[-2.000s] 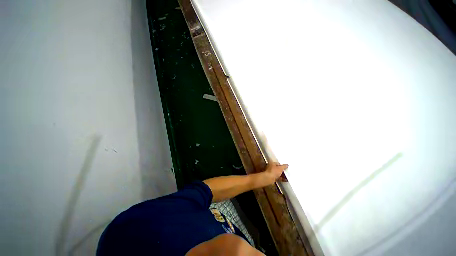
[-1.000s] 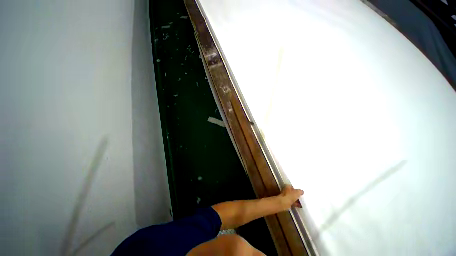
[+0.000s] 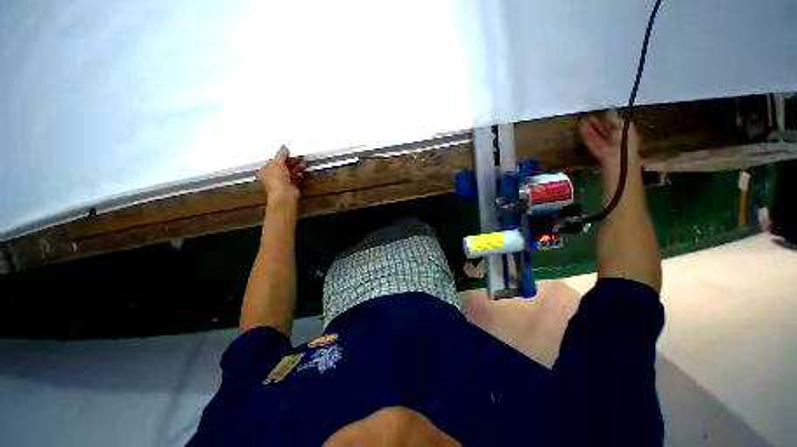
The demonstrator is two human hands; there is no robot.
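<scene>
White fabric (image 3: 262,79) covers the table, with its edge along the near side. My left hand (image 3: 282,175) is at this edge left of the cutter, with thumb and fingers closed on the fabric edge. My right hand (image 3: 609,137) is blurred at the fabric edge right of the cutter; its grip cannot be made out. The end cutter (image 3: 546,194), with red label, blue parts and lit red digits, sits on its rail (image 3: 486,175) between my hands. Its white handle with a yellow band (image 3: 493,244) points left.
A black power cord (image 3: 645,61) runs from the cutter over the fabric. The brown wooden table edge (image 3: 376,179) crosses the view. Below it is a dark green strip (image 3: 699,209) with scraps, and a pale floor (image 3: 734,306) at the lower right.
The view has swung from along the table to its near edge. The cutter, rail, cord and my right hand have come into view. My left hand is still at the fabric edge.
</scene>
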